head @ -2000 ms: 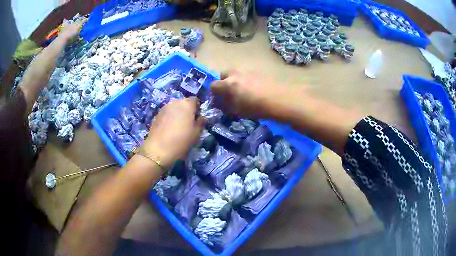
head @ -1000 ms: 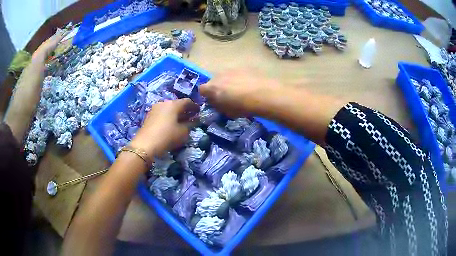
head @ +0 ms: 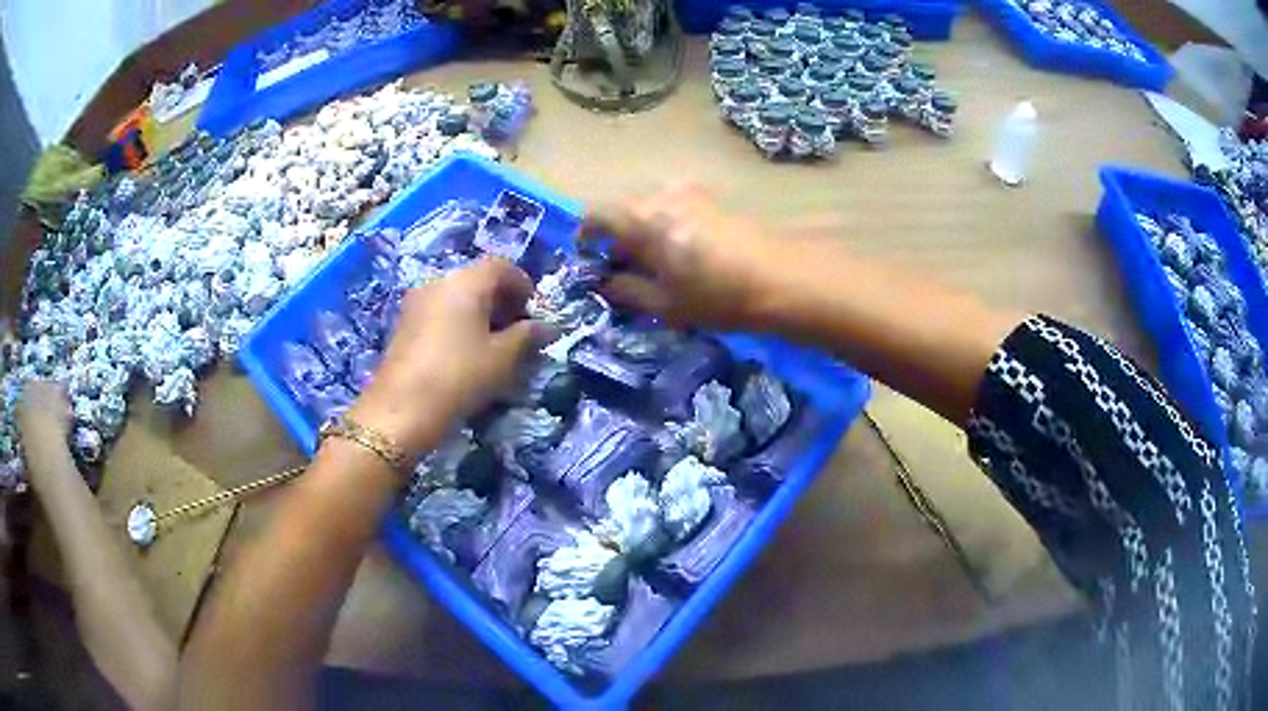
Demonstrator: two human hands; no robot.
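Observation:
A blue tray (head: 459, 581) lies in front of me with purple base pieces (head: 601, 447) and assembled ornaments with white ruffled parts (head: 633, 511). My left hand (head: 466, 333), with a bracelet, is over its upper left part, fingers bent; whether it grips anything is unclear. My right hand (head: 681, 257), slightly blurred, is over the tray's far right edge. A white ruffled piece (head: 567, 297) shows at my right fingertips and appears held there. A purple square part (head: 510, 225) with an open face lies at the far end of the tray.
A heap of white pieces (head: 209, 250) is at left, beside another person's arm (head: 70, 514). A white-tipped stick (head: 209, 503) lies near left, a thin stick (head: 918, 486) at right. Grey-green topped parts (head: 821, 77), a small bottle (head: 1015, 143) and more blue trays (head: 1133, 264) stand around.
My left fingers have opened a little, and the white ruffled piece between my hands shows more clearly. The other person's arm has moved from the heap's far side down to near left.

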